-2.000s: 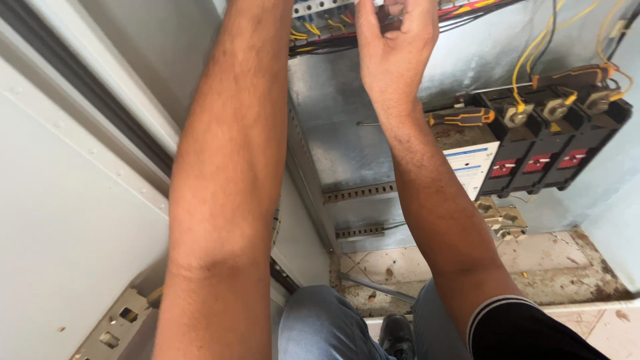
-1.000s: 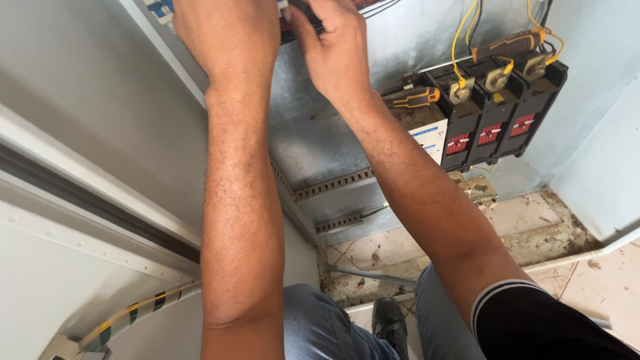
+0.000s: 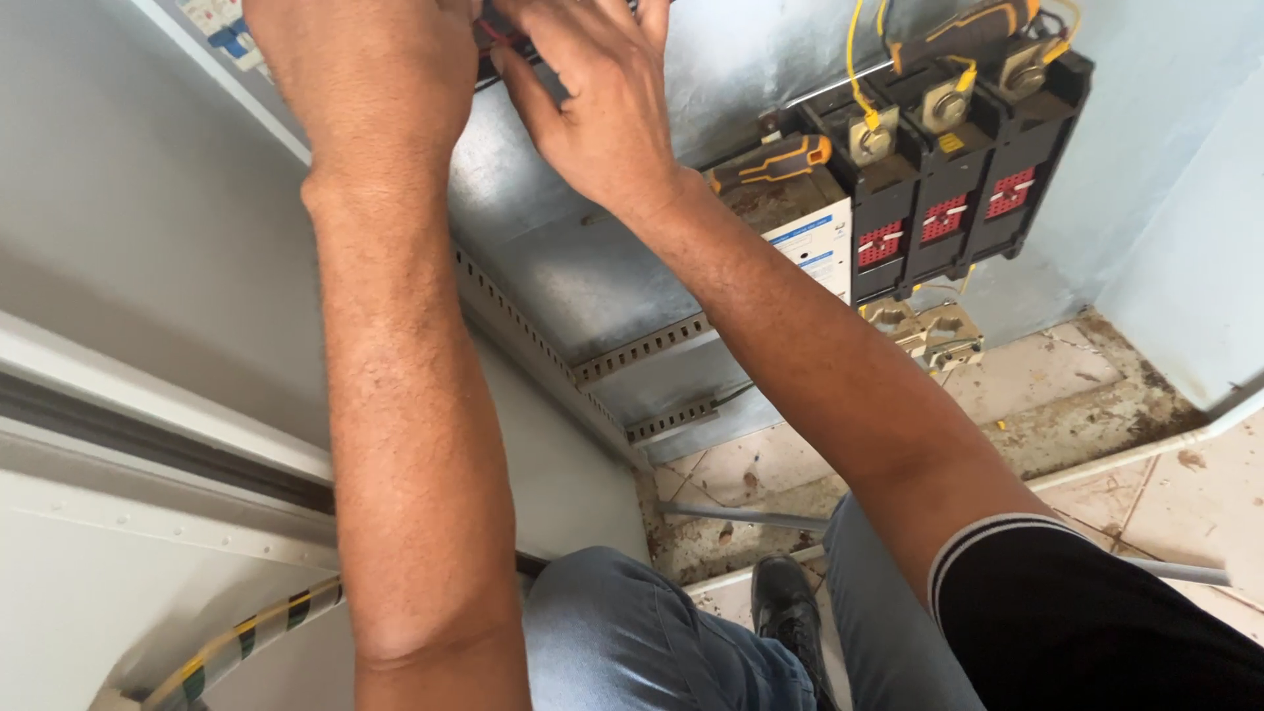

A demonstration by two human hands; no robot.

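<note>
At the top of the view, my left hand (image 3: 370, 84) is bent over dark and red wires, its fingertips hidden beyond the frame edge. My right hand (image 3: 602, 114) is beside it, thumb and fingers spread at the same bundle of wires (image 3: 499, 44); whether it pinches one is not visible. Left of my left hand is a row of white and blue modular devices (image 3: 232, 39). Below and right of my right hand, a screwdriver with an orange and black handle (image 3: 775, 163) lies on a white-fronted switch device (image 3: 815, 247).
A black three-pole unit (image 3: 943, 207) with bolted terminals and yellow wires stands at the right, another orange and black handle (image 3: 968, 35) above it. Slotted metal rails (image 3: 642, 351) cross the cabinet back. A cabinet door (image 3: 148, 395) edge is on the left; dirty tiles (image 3: 1096, 494) lie below.
My right hand, with its fingers curled near the other hand a second ago, is now more spread. Both hands remain at the wiring along the top. The view has shifted.
</note>
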